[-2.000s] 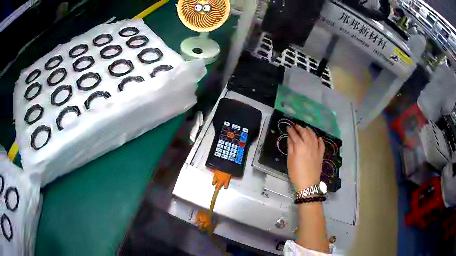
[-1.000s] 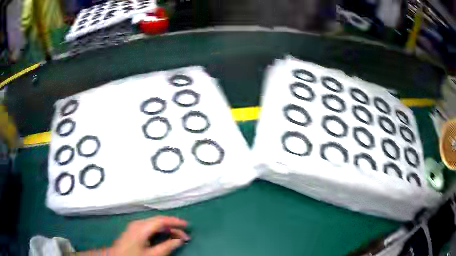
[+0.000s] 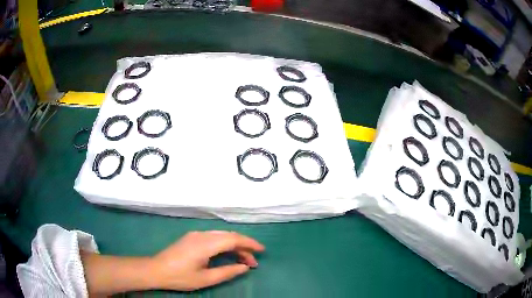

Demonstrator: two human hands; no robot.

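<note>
My left hand [image 3: 201, 260] rests over the green work surface [image 3: 326, 256] in front of the left tray stack, fingers apart and curved to the right, holding nothing. The left tray stack [image 3: 201, 192] is a white paper-covered slab with black rings in two spaced groups, such as one ring [image 3: 257, 164] at its front. The right tray stack [image 3: 402, 233] stands at an angle, its rings [image 3: 409, 182] in closer rows. My right hand is not in view.
A lone dark ring [image 3: 81, 138] lies on the green surface at the left stack's left edge. Yellow tape [image 3: 359, 132] runs behind the stacks. A yellow post [image 3: 36, 52] stands at the left. A small dark part [image 3: 85, 28] lies on the dark green strip beyond. A red object [image 3: 267, 5] is at the top.
The view has swung from the keypad unit to the tray stacks, then further right. The hand on the dark plate two seconds ago is out of view. My left hand appears further into the picture.
</note>
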